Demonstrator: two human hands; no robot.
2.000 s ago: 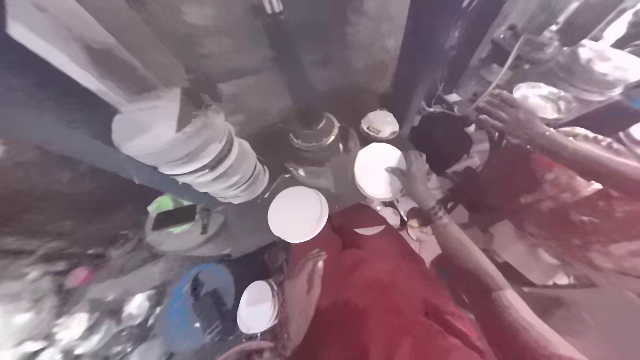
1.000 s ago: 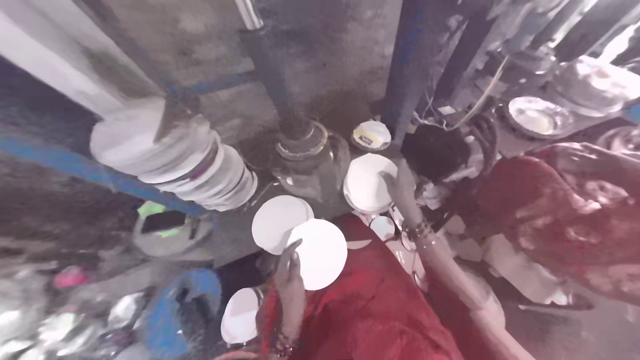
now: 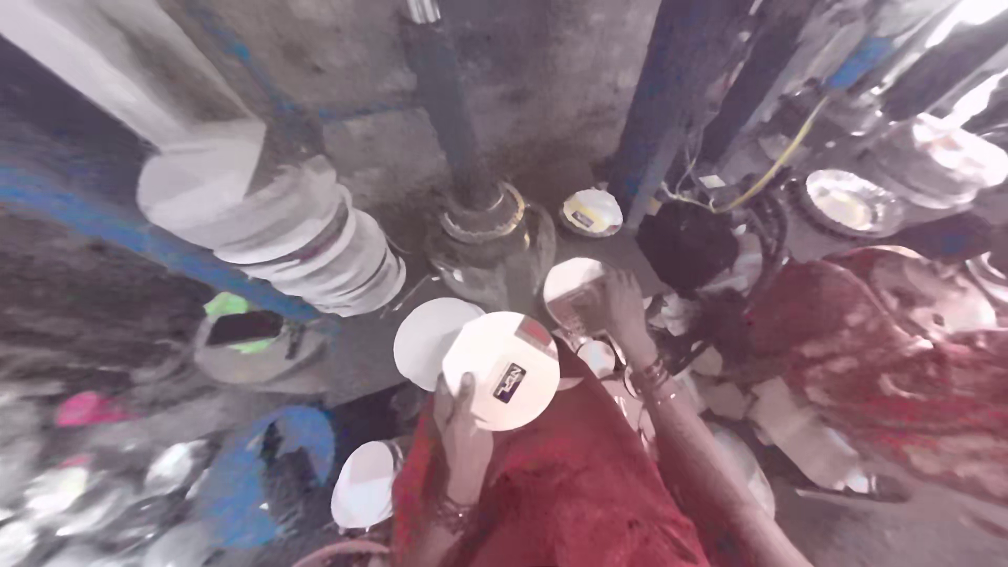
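Note:
My left hand [image 3: 461,421] grips a round white disc [image 3: 524,358] by its lower left edge, above my red-clothed lap. That disc bears a dark printed mark and a reddish patch near its top. Partly behind it lies a plain white disc [image 3: 429,339]. My right hand [image 3: 628,303] rests on the right side of another round white disc [image 3: 573,285]; whether its fingers are closed on it is hard to see. Below my right hand is a small pale round thing [image 3: 596,358].
Tall piles of round white discs [image 3: 339,260] lean at left. A metal pot-like base [image 3: 496,252] stands ahead under a dark post, beside a small labelled round piece [image 3: 592,213]. A blue container [image 3: 272,480] is lower left. Another person in red cloth [image 3: 866,339] sits at right.
My left hand was low by my lap two seconds ago; it has moved up and now holds a disc. My right hand has moved from the disc's edge further over its surface.

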